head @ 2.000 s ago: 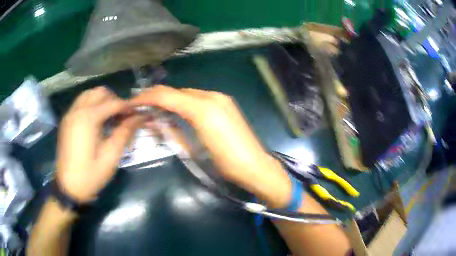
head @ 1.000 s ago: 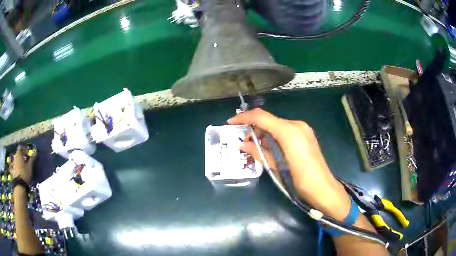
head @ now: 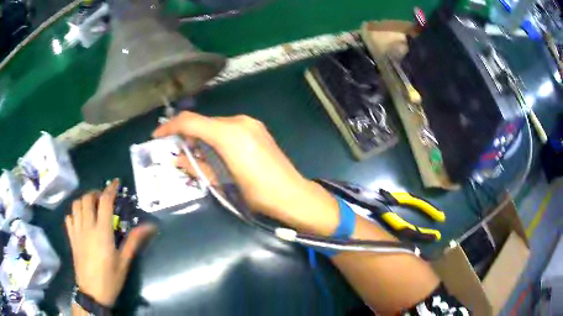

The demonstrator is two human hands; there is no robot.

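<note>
A white plug housing [head: 159, 176] stands open side up on the dark green bench, left of centre. My right hand [head: 244, 163] is closed round the dark soldering iron [head: 219, 173], beside and partly over the housing; its tip is hidden or too blurred to see. The iron's black-and-silver cable runs along my forearm. My left hand [head: 99, 241] is left of the housing, with a small dark circuit board [head: 125, 213] with a yellow part between its fingers and thumb.
More white housings [head: 48, 170] stand at far left. A grey fume hood [head: 151, 71] hangs behind the housing. Yellow-handled pliers [head: 395, 210], a tray of metal pieces [head: 364, 117], a long cardboard tray [head: 437, 176], a black station [head: 454, 99] and an open cardboard box [head: 509, 268] are at right.
My left hand has come from the boards at far left towards the housing, now with a board. My right hand stays at the housing with the iron. The view has swung right.
</note>
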